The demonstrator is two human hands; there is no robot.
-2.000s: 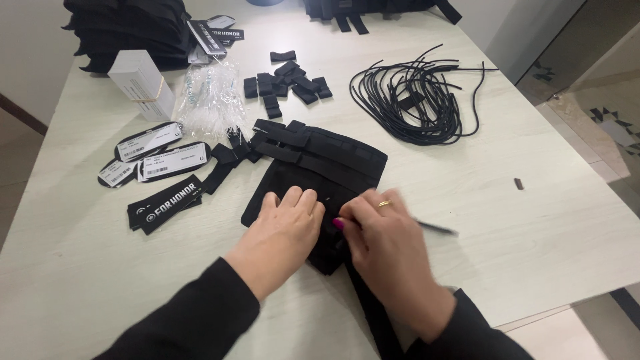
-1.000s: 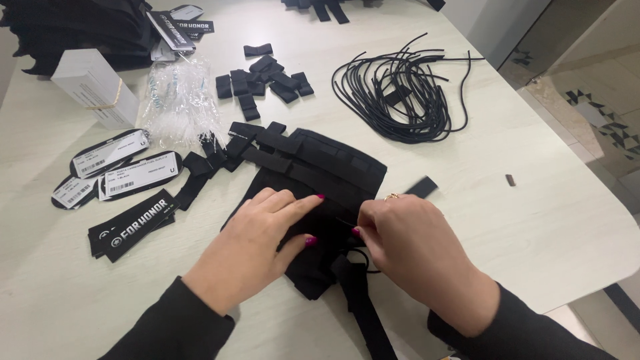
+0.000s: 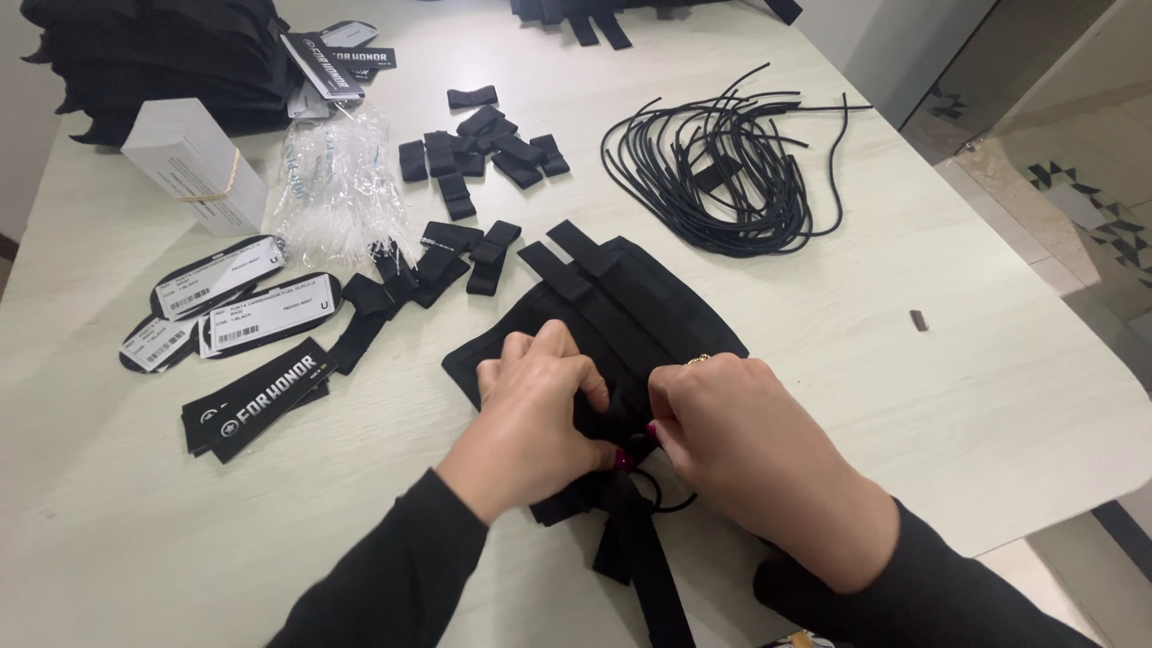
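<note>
A black fabric pouch [image 3: 693, 315] with webbing straps lies tilted on the table in front of me. My left hand [image 3: 540, 414] rests on its lower left part, thumb and fingers bent over the fabric; whether they pinch it is hard to tell. Close beside it, my right hand [image 3: 747, 441] is closed at the pouch's lower edge, the thumb and index fingertips together on something small that the fingers hide. A loop of thin black cord [image 3: 661, 506] shows just below the fingertips. From the pouch's lower end a black webbing strap [image 3: 652, 567] runs toward me.
Black elastic cords [image 3: 729, 180] lie in a loose bundle at the back right. Short black webbing pieces [image 3: 517, 162], clear plastic fasteners [image 3: 337, 189], a banded white card stack [image 3: 193, 166], oval tags [image 3: 270, 315] and black printed labels [image 3: 270, 400] lie left. Stacked black fabric pieces [image 3: 162, 63] stand behind.
The cord loop below the fingertips shows now and one second ago, but not two seconds ago. My left hand's fingers have bent in from their more spread pose one second ago.
</note>
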